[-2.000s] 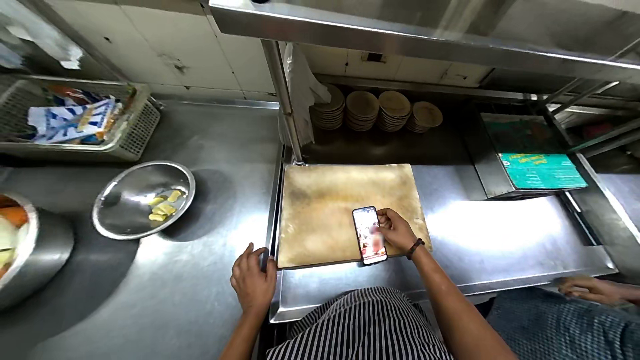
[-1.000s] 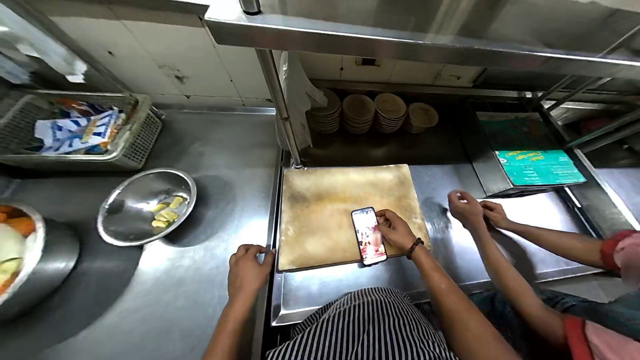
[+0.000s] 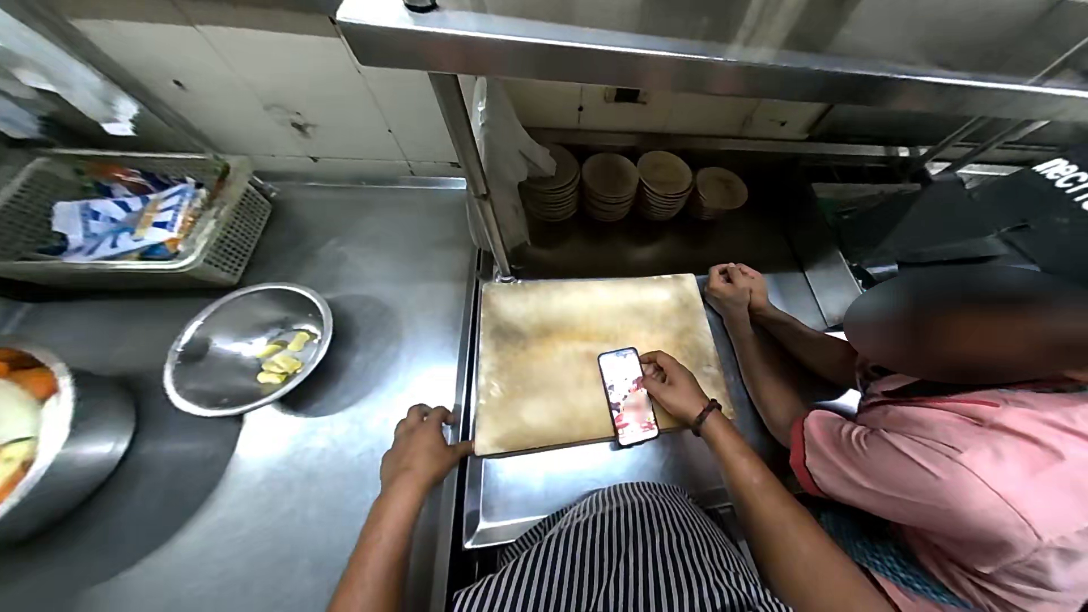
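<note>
A worn, stained cutting board (image 3: 586,365) lies on the steel counter in front of me. My right hand (image 3: 676,387), with a dark band at the wrist, holds a smartphone (image 3: 629,398) with a lit screen over the board's near right part. My left hand (image 3: 421,450) rests on the steel counter at the board's near left corner, its fingers apart and nothing in it. Left of that hand stands a steel bowl (image 3: 204,353) with several pale yellow pieces (image 3: 280,364) inside.
A steel pot (image 3: 93,425) with cut vegetables stands far left, below a plastic basket (image 3: 229,229) of packets. Stacked plates (image 3: 663,174) stand behind the board, under a steel shelf (image 3: 595,72). A co-worker in a pink shirt (image 3: 960,476) leans in at right, hands together beside the board.
The co-worker at the right has leaned further into view, with the head and shoulder now showing. My right hand keeps the phone over the board. An object held in my left hand earlier is no longer seen.
</note>
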